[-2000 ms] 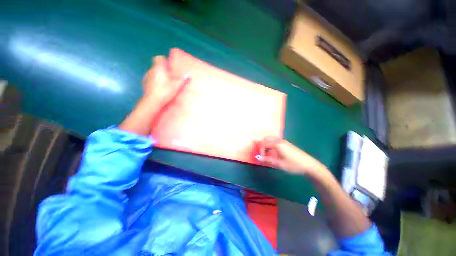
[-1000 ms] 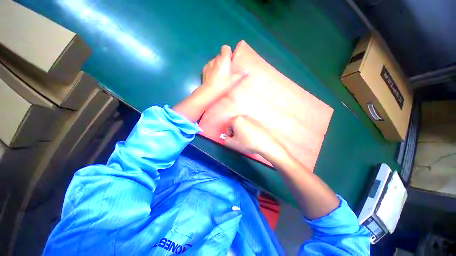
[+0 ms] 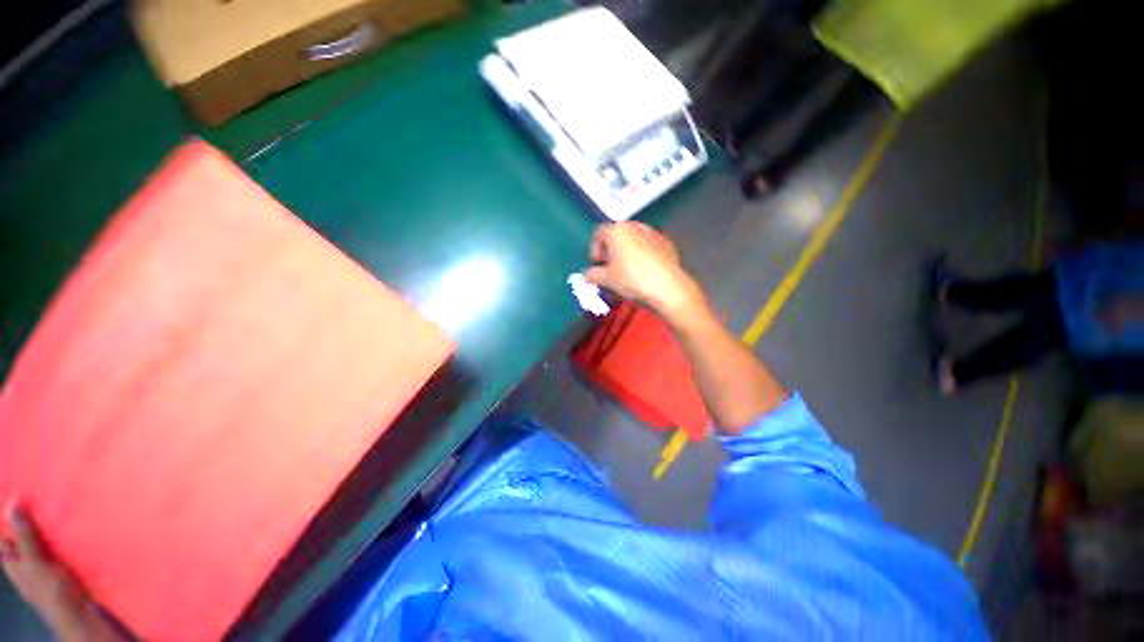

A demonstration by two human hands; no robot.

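Observation:
The red sheet or folder (image 3: 226, 376) lies at the left on the green bench, its near edge seeming a little raised. My left hand (image 3: 44, 577) is at its lower left edge, cut off by the picture's rim; its grip is unclear. My right hand (image 3: 637, 266) is at the bench edge below the scale, fingers bent. A small white tag (image 3: 587, 295) shows right at its fingertips; whether the fingers pinch it is not clear.
A bench scale (image 3: 596, 107) stands at the bench's right end. A brown carry-handle carton (image 3: 270, 57) lies at the back left. Red items (image 3: 646, 370) are below the bench edge. Yellow lines mark the floor. Other people's legs show at right.
The view has swung right. My right hand has left the red sheet and moved right to the small white tag by the scale. My left hand is now at the sheet's lower left.

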